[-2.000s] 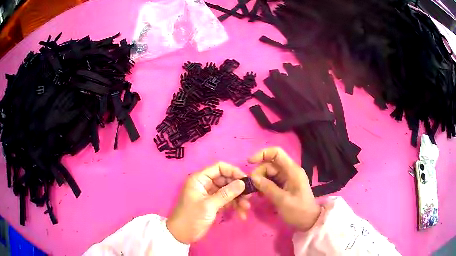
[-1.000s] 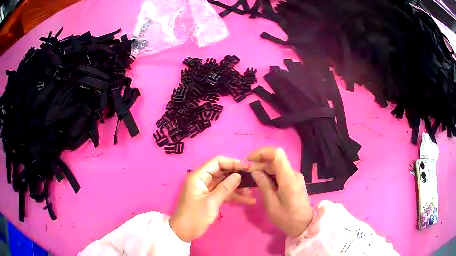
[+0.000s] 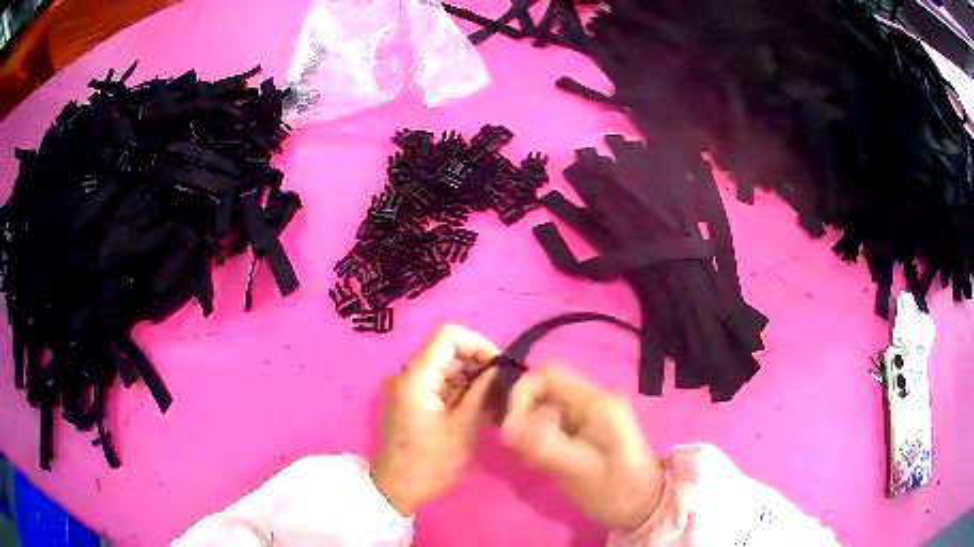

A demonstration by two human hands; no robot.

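My left hand (image 3: pixel 438 417) holds a small dark piece, likely a buckle half, between thumb and fingers at the lower centre. My right hand (image 3: pixel 582 449) is blurred and pinches black webbing right beside it. The webbing strap (image 3: pixel 566 319) arcs up from between my hands and over to the right, towards the small webbing bundle (image 3: pixel 694 310). My fingers mostly cover the buckle part, so how the strap sits in it cannot be told. The loose buckle pile (image 3: pixel 427 214) lies above my hands.
A heap of straps with buckles (image 3: pixel 128 214) lies at the left. The main webbing stock (image 3: pixel 790 107) fills the upper right. A crumpled clear bag (image 3: pixel 374 59) lies at the top. A smartphone (image 3: pixel 910 427) lies at the right edge of the pink table (image 3: pixel 267 395).
A strap now shows arcing out from between my hands to the right. The strip at the bundle's lower end no longer lies there. My right hand has moved slightly left and down.
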